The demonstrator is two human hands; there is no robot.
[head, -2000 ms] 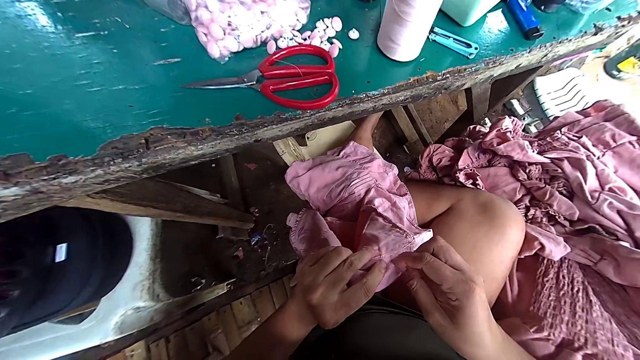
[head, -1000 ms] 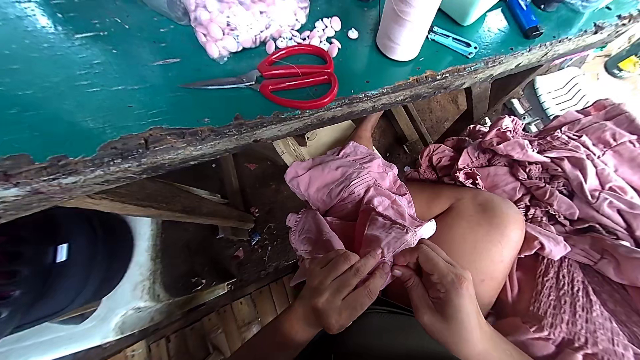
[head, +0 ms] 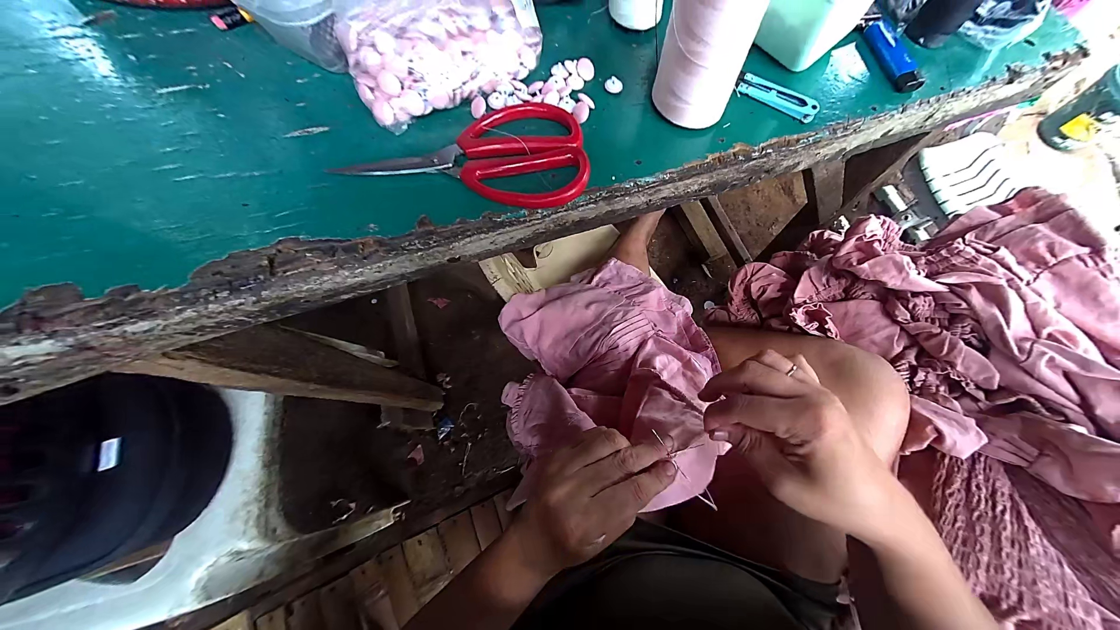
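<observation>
A pink gathered garment (head: 612, 341) lies over my lap. My left hand (head: 595, 490) pinches its near edge between thumb and fingers, beside a thin needle (head: 659, 442) and loose thread at the cloth. My right hand (head: 783, 420) is raised just right of that spot, thumb and fingertips pinched together; a fine thread seems to run from them to the cloth, though what they hold is too small to tell. Red-handled scissors (head: 525, 156) lie on the green table above, by loose pink buttons (head: 560, 86) and a plastic bag of such buttons (head: 437, 52).
The worn edge of the green table (head: 437, 236) crosses above my hands. On it stand a pink thread cone (head: 704, 61), a light blue thread snipper (head: 777, 96) and a blue lighter (head: 891, 54). More pink garments (head: 989, 324) are heaped at right. A black round object (head: 114, 472) is at lower left.
My right hand has moved up and away from my left hand, and a needle and thread now show between them. The white bit at the cloth's edge near my right fingers no longer shows.
</observation>
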